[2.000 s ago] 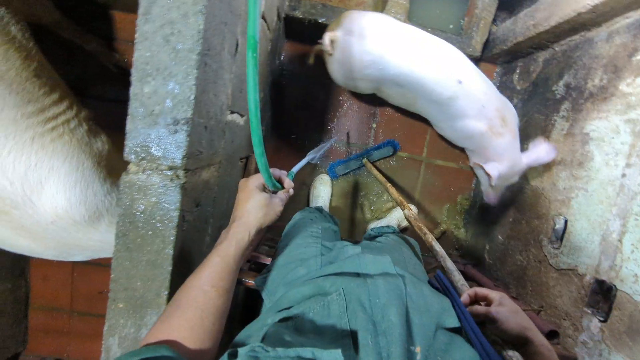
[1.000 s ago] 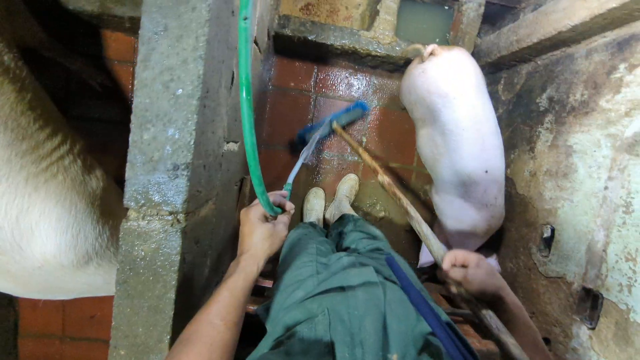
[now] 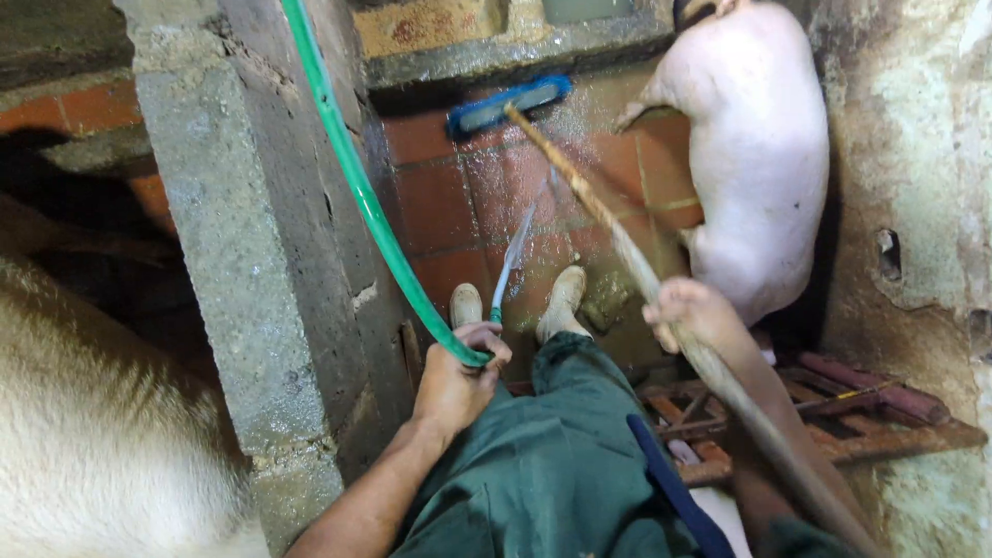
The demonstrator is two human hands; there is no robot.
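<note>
My left hand (image 3: 465, 372) is closed around the end of a green hose (image 3: 372, 205), and water sprays from its tip onto the wet red floor tiles (image 3: 434, 205). In my right hand (image 3: 686, 314) is the wooden handle (image 3: 593, 201) of a push broom. The broom's blue-bristled head (image 3: 509, 106) rests on the tiles near the trough's low front wall, ahead of my boots. A pale pig (image 3: 759, 147) stands to the right of the broom, its head at the top edge and partly hidden.
A concrete wall (image 3: 225, 240) runs along my left, with another pale animal (image 3: 101, 418) beyond it. Ahead is a concrete trough edge (image 3: 519, 50). The stained wall (image 3: 907, 178) bounds the right side. Rusty metal bars (image 3: 821, 418) lie low at my right. My light boots (image 3: 564, 298) stand on the tiles.
The pig, facing down the view two seconds ago, has turned and now faces the trough. The broom head has moved forward from near my boots toward the trough. Both hands have kept their holds.
</note>
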